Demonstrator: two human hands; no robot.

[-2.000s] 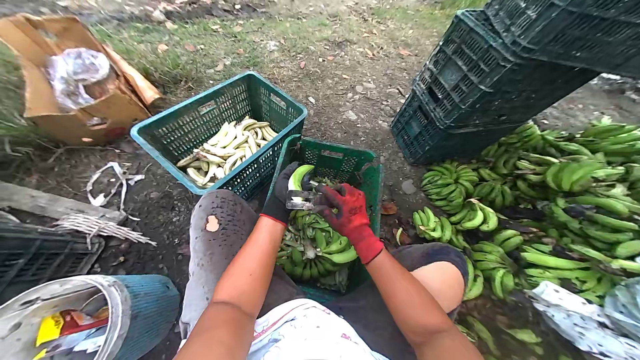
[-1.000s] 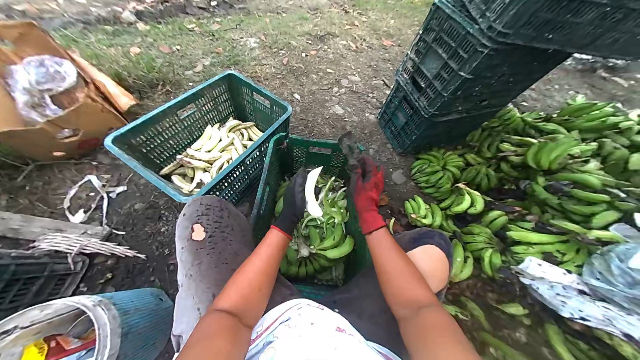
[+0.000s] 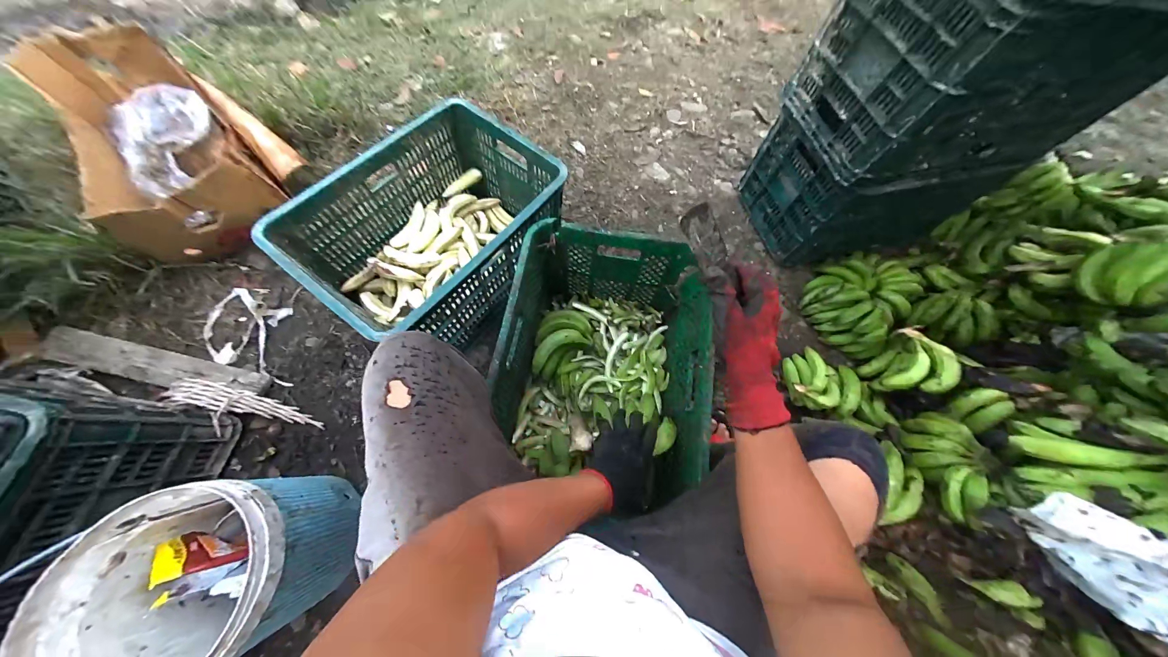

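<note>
My left hand (image 3: 624, 462), in a black glove, reaches down into the near green crate (image 3: 691, 365), against the green plantains and peels (image 3: 602, 356) there; its fingertips are hidden among them. My right hand (image 3: 754, 351), in a red and black glove, is closed on a dirty flat-bladed tool (image 3: 704, 235) just outside that crate's right wall, the blade pointing away from me. Peeled plantains (image 3: 438, 242) lie in the teal-rimmed crate (image 3: 301, 265) at the upper left, which touches the near crate.
Stacked dark green crates (image 3: 858, 119) stand at the upper right, beside heaped green plantain bunches (image 3: 967, 292). At left are a cardboard box (image 3: 173, 224) with clear plastic, a wooden board (image 3: 146, 359), a black crate (image 3: 137, 452) and a bucket (image 3: 306, 538) holding wrappers.
The peeled plantain held in my left hand a second ago is no longer there. That hand has moved down into the near crate. My right hand still holds the tool, at the crate's right side.
</note>
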